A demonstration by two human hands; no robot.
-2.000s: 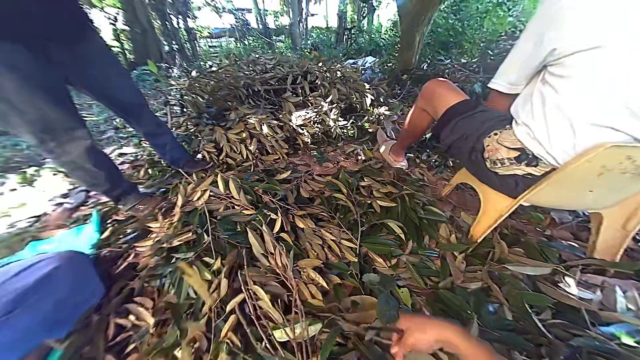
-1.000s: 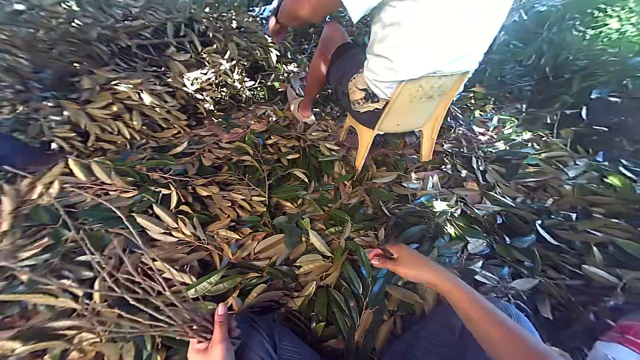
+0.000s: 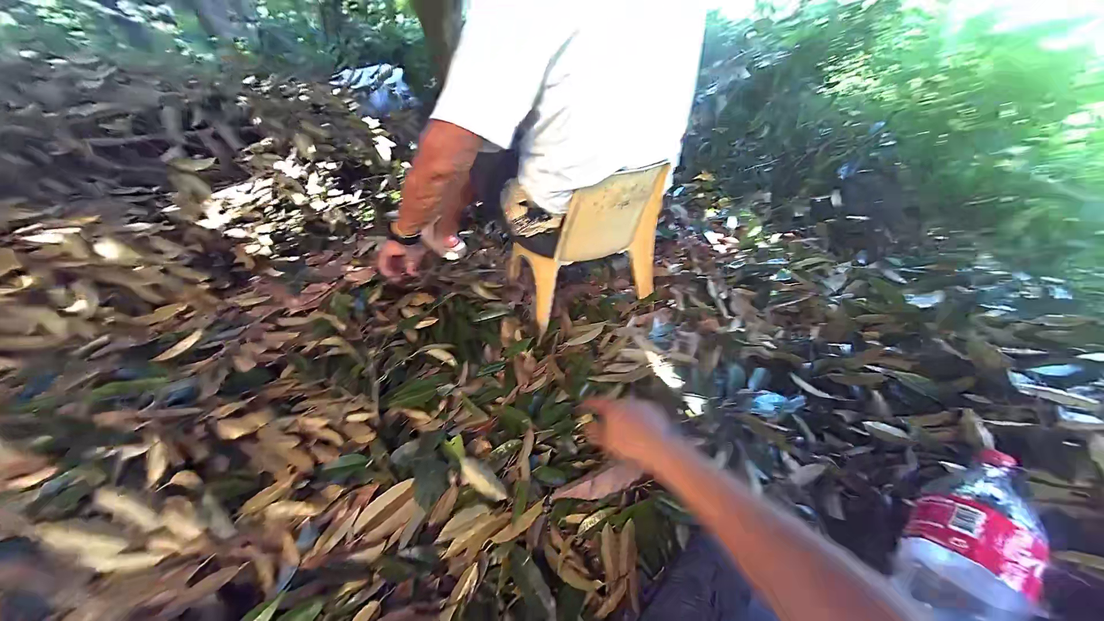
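Observation:
My right hand (image 3: 628, 424) reaches out over the leafy branches (image 3: 466, 431), low and right of the middle. It is blurred, and I cannot tell whether its fingers hold anything. Brown and green leaves lie thickly around it. My left hand is out of the frame. A clear plastic bottle (image 3: 970, 539) with a red cap and red label stands or leans at the lower right, beside my forearm. Dark cloth over my leg shows at the bottom edge.
Ahead, a person in a white shirt (image 3: 573, 103) bends forward on a yellow plastic chair (image 3: 612, 216), one hand low over the leaves. Heaped branches (image 3: 216, 190) lie at the left. Green shrubs (image 3: 966, 129) stand at the right.
The view has swung right. My left hand, beside a bundle of twigs one second ago, has left the frame. The seated person's arm now reaches down to the leaves.

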